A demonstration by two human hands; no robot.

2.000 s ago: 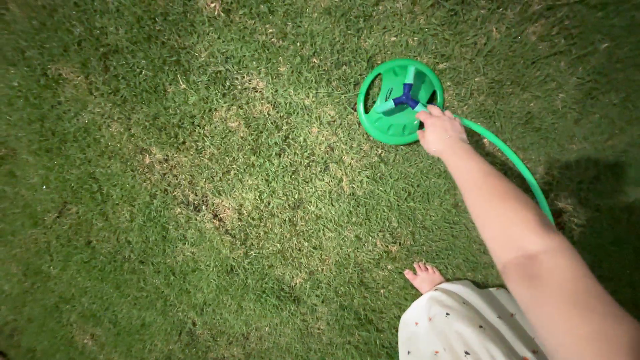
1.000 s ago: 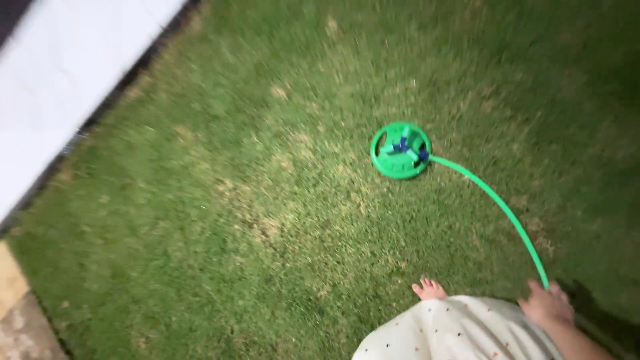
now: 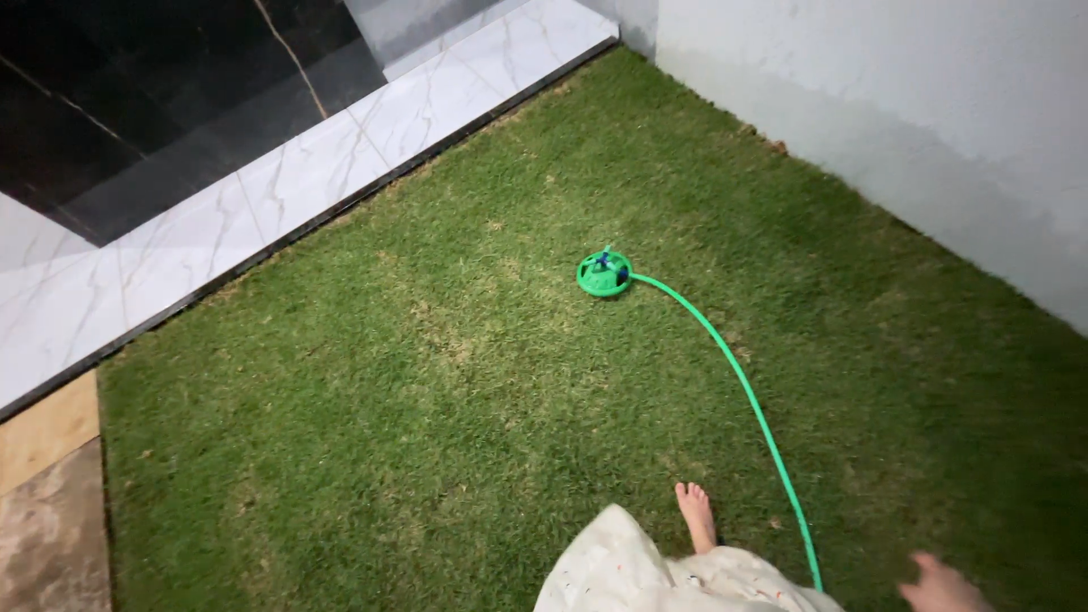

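Note:
A round green lawn sprinkler (image 3: 604, 274) with blue and green spray arms rests on the grass. From its right side a green garden hose (image 3: 756, 406) curves down past my bare foot (image 3: 697, 516) to the bottom of the view. At the bottom right edge is my right hand (image 3: 940, 583), slightly blurred, to the right of the hose and apart from it, with nothing seen in it. My left hand does not show.
A white marble-look ledge (image 3: 246, 200) with a dark edge borders the lawn at the upper left, below dark glossy panels (image 3: 195, 93). A pale wall (image 3: 918, 110) runs along the right. Stone paving (image 3: 53, 518) lies at the lower left.
My right hand was at the sprinkler, then at the hose near my foot; now it is off the hose, to its right. The view has widened to show the ledge and wall.

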